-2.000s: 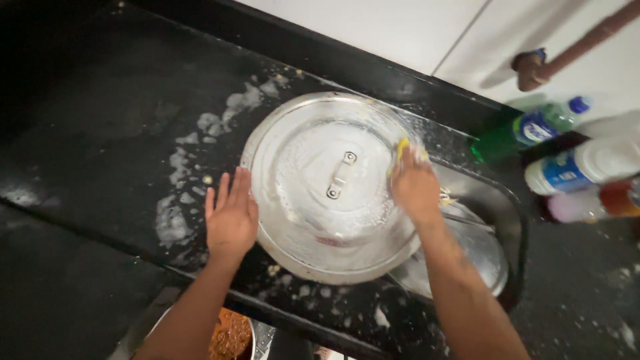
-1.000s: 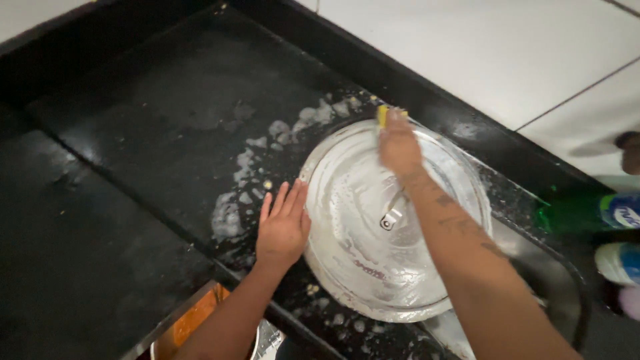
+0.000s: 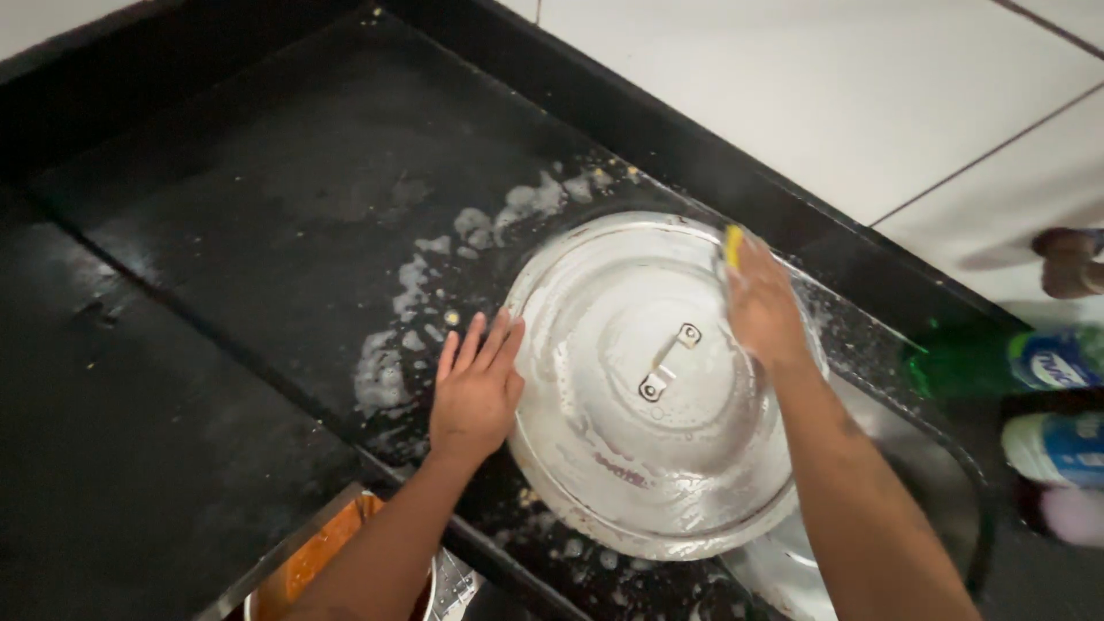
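A large round aluminium pot lid (image 3: 595,362) with a riveted strap handle (image 3: 669,362) lies handle up on the black counter, wet and streaked with suds. My left hand (image 3: 476,388) rests at its left rim, the fingertips touching the edge and the fingers spread. On the upper right part of the lid, my right hand (image 3: 763,297) presses a sponge (image 3: 733,247), of which only a yellow edge shows past the fingers. Soap foam (image 3: 517,207) lies on the counter in an arc to the left of the lid.
Right of the lid is a steel sink (image 3: 936,483) with a metal dish or lid (image 3: 780,561) in it. A green bottle (image 3: 966,360) and a white bottle (image 3: 1031,448) lie beyond. A container of orange-red food (image 3: 332,543) is below the counter edge. A raised black ledge (image 3: 707,164) borders the wall.
My right hand with the sponge has moved from the lid's right side to its far edge, then back along the upper right. My left hand stays at the left rim. The view has shifted.
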